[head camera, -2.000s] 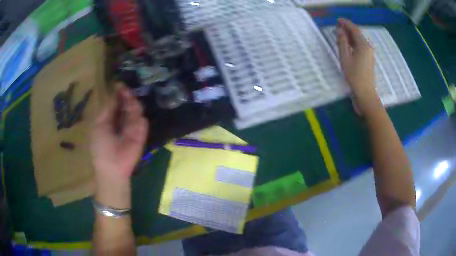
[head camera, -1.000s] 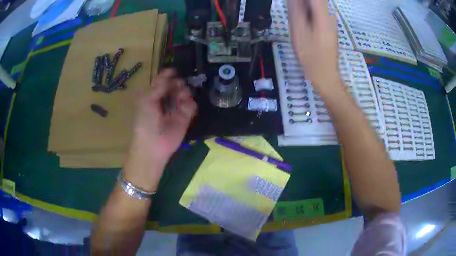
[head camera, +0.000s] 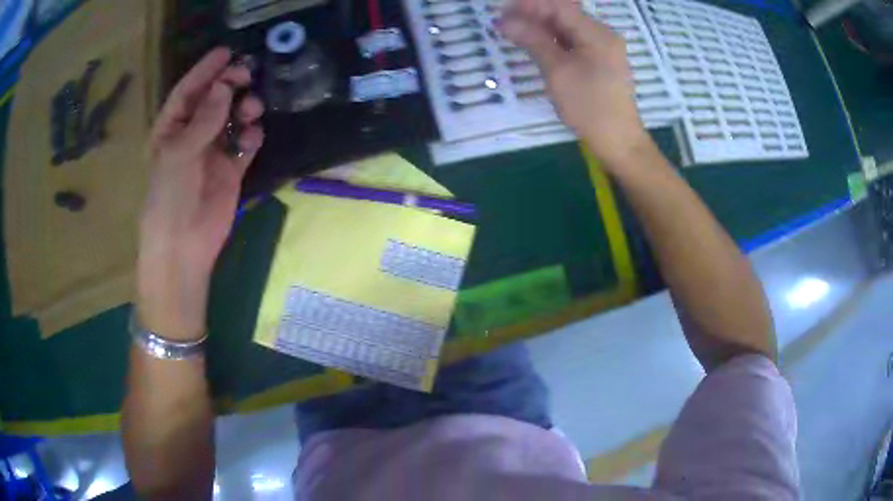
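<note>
My left hand (head camera: 201, 132) is palm up beside the fixture seat, its fingers curled around a short row of small dark beaded parts (head camera: 235, 106). The fixture seat (head camera: 299, 78), a shiny round cylinder with a pale ring, stands on the black base just right of my left fingertips; nothing is seen clamped on it. My right hand (head camera: 578, 73) is over the white tray (head camera: 470, 122) with rows of dumbbell-shaped pockets. Its fingertips are blurred at the top; whether they pinch a part cannot be told.
Dark beaded columns (head camera: 83, 117) and a short piece (head camera: 70, 201) lie on brown cardboard (head camera: 98, 259) at left. Yellow paper (head camera: 333, 254) with a purple pen (head camera: 382, 195) lies in front. Two small white labels (head camera: 384, 85) are right of the seat. Another white tray (head camera: 734, 93) is farther right.
The view has swung, so the bench things sit higher and further left than one second ago. My right hand now shows whole, with bent fingers, over the near tray. Dark parts now show in my left hand.
</note>
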